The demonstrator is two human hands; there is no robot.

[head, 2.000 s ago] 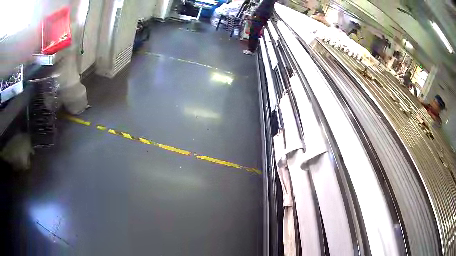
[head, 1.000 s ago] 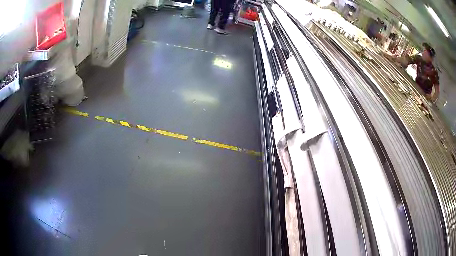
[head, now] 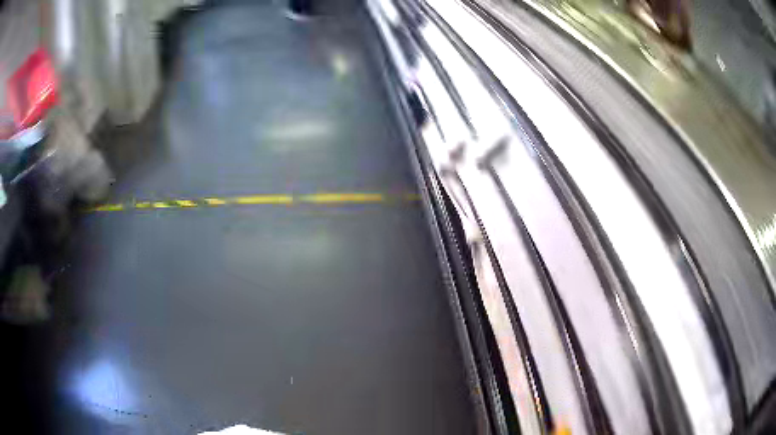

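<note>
The long tiered rack (head: 551, 297) runs along the right side, its dark rails curving toward the bottom edge. Smooth white sheets (head: 544, 246) lie in long bands between the rails. A fold or loose flap shows on them near the upper middle. The ridged metal tubes (head: 723, 127) lie on top at the far right, blurred. A small orange spot (head: 562, 430) is cut off by the bottom edge over the lower tiers; I cannot tell what it is. I can make out neither my left hand nor my right hand.
A grey glossy floor (head: 281, 297) with a yellow line (head: 340, 198) lies left of the rack. A red object (head: 34, 89) and pale blurred things stand at the left. Part of a person (head: 668, 21) shows beyond the rack. A white shape (head: 242, 431) touches the bottom edge.
The view has tilted down and turned, so the rack top and far background have largely left the picture. The person beyond the rack appears higher. The orange spot has appeared.
</note>
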